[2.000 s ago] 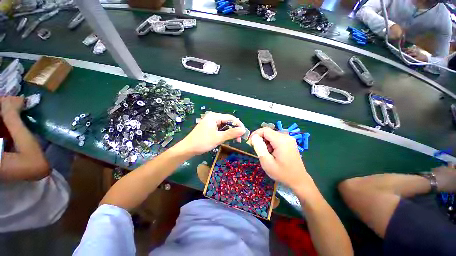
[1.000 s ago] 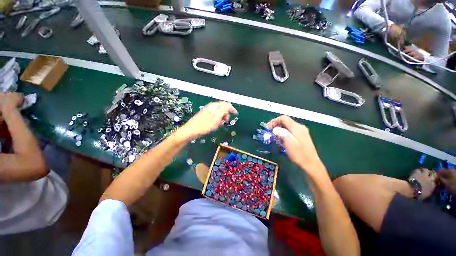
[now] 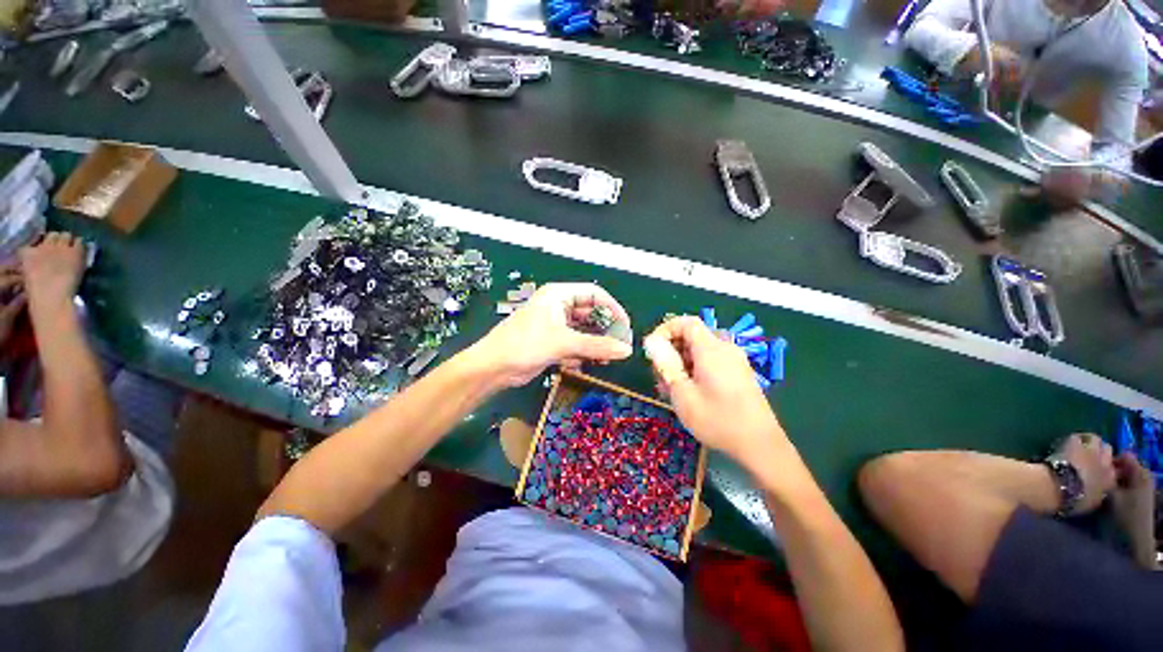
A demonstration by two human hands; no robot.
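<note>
My left hand [image 3: 561, 334] holds a small circuit board assembly [image 3: 599, 318] in its curled fingers, just above the box's far edge. My right hand [image 3: 699, 369] is close beside it, thumb and fingertips pinched together; whether they hold something small cannot be told. The shallow cardboard box [image 3: 522, 459] below my hands is packed with small red and dark-blue round ends. Loose blue battery cells [image 3: 761, 350] lie behind my right hand, partly hidden by it. A large pile of wired parts [image 3: 351, 299] lies left of my hands.
Grey-white oval housings [image 3: 574, 181] lie on the dark green belt beyond the pale rail [image 3: 510, 229]. A grey post [image 3: 274, 96] slants at left. A small open carton [image 3: 117, 185] stands far left. Neighbours' arms [image 3: 950, 503] are at both sides; another person [image 3: 1084, 64] sits across the belt.
My right hand has moved from the loose blue cells back beside my left hand, which has come slightly nearer the box. The housings on the belt have shifted right.
</note>
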